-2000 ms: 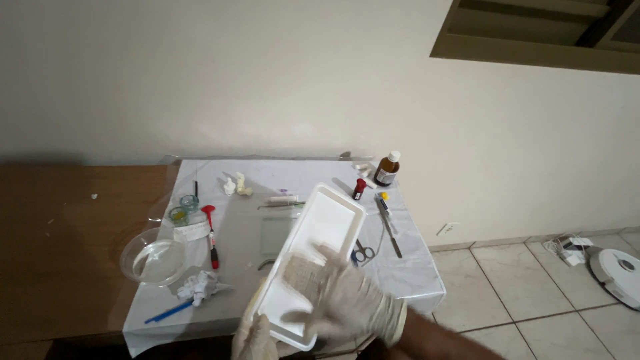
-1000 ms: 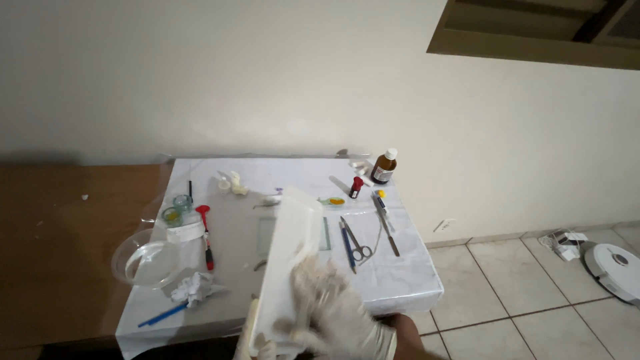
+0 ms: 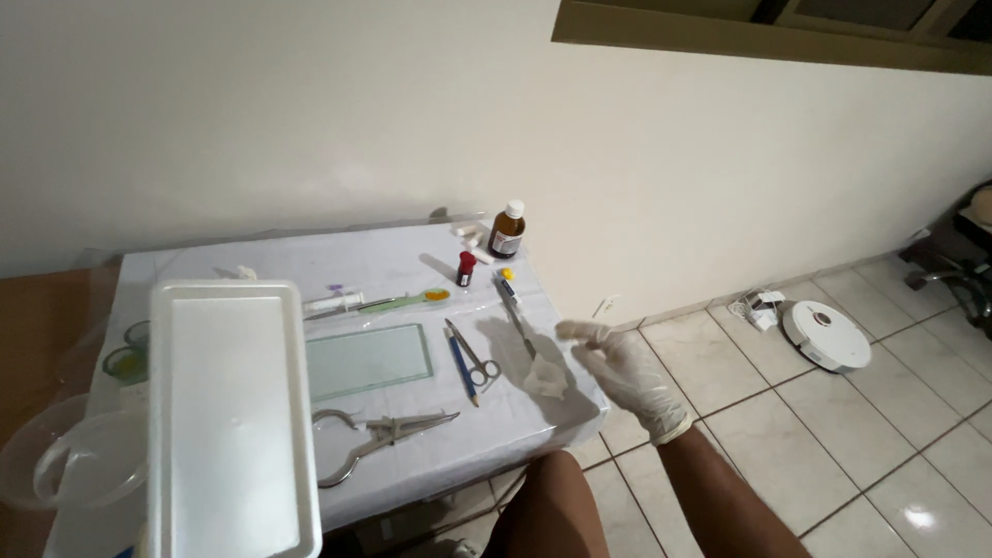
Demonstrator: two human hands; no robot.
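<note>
A white plastic tray (image 3: 232, 418) is raised over the left part of the cloth-covered table (image 3: 387, 260). My left hand is almost wholly hidden behind its lower left edge, so its grip does not show. My gloved right hand (image 3: 624, 376) is off the table's right edge, fingers apart and holding nothing. Nearest to it lie a crumpled white tissue (image 3: 546, 377) and a metal-bladed tool (image 3: 523, 325). Left of these are scissors (image 3: 473, 353), a blue pencil (image 3: 463, 368), a glass slab (image 3: 368, 360) and metal forceps-like pliers (image 3: 391, 430).
At the back stand a brown glass bottle (image 3: 508, 231) and a small red-capped bottle (image 3: 466, 269). A syringe (image 3: 337, 304) lies by a green spatula (image 3: 411, 301) with orange material. Clear plastic bowls (image 3: 85, 457) are at left. A robot vacuum (image 3: 826, 335) sits on the tiled floor.
My right hand has left the tray and moved right, past the table's edge. The tray has moved left. A crumpled tissue now lies by the metal-bladed tool.
</note>
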